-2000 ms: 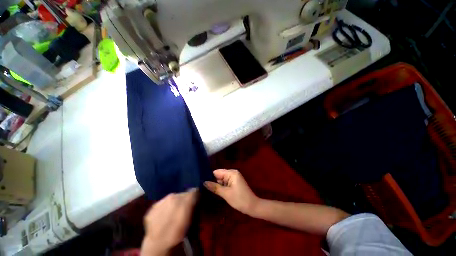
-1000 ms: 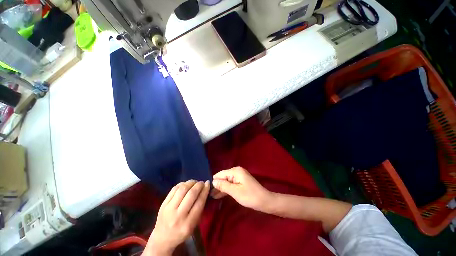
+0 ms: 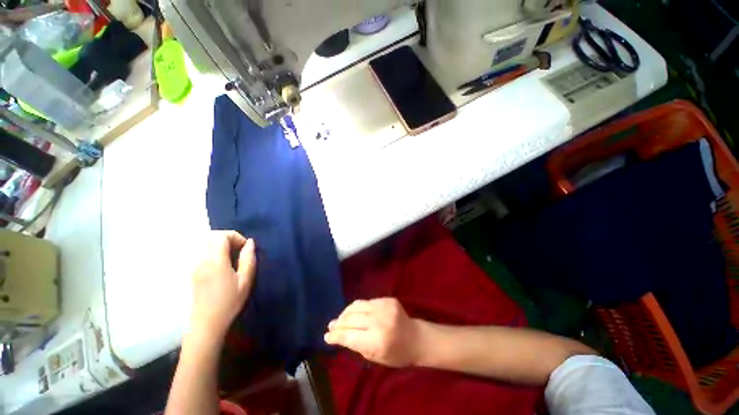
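Note:
A long navy panel [image 3: 279, 211] lies on the white table, its far end under the lit presser foot [image 3: 289, 134] of the sewing machine [image 3: 267, 49]. Its near end hangs over the table's front edge. My right hand [image 3: 373, 331] pinches the panel's right edge near that hanging end. My left hand [image 3: 223, 275] is at the panel's left side, thumb and fingers curved, a gap between them. Its fingertips are at the cloth; whether they grip it cannot be told.
A smartphone [image 3: 412, 89], orange and dark small tools [image 3: 504, 74] and scissors [image 3: 605, 47] lie along the machine bed. An orange-red basket [image 3: 677, 357] at the right holds navy pieces [image 3: 624, 235]. Red cloth [image 3: 437, 300] covers my lap. A lime-green holder [image 3: 172, 71] stands left of the needle.
My left hand has left the panel's near right edge and moved up and left to its left side. My right hand is slightly lower, still at the right edge. The camera view has shifted.

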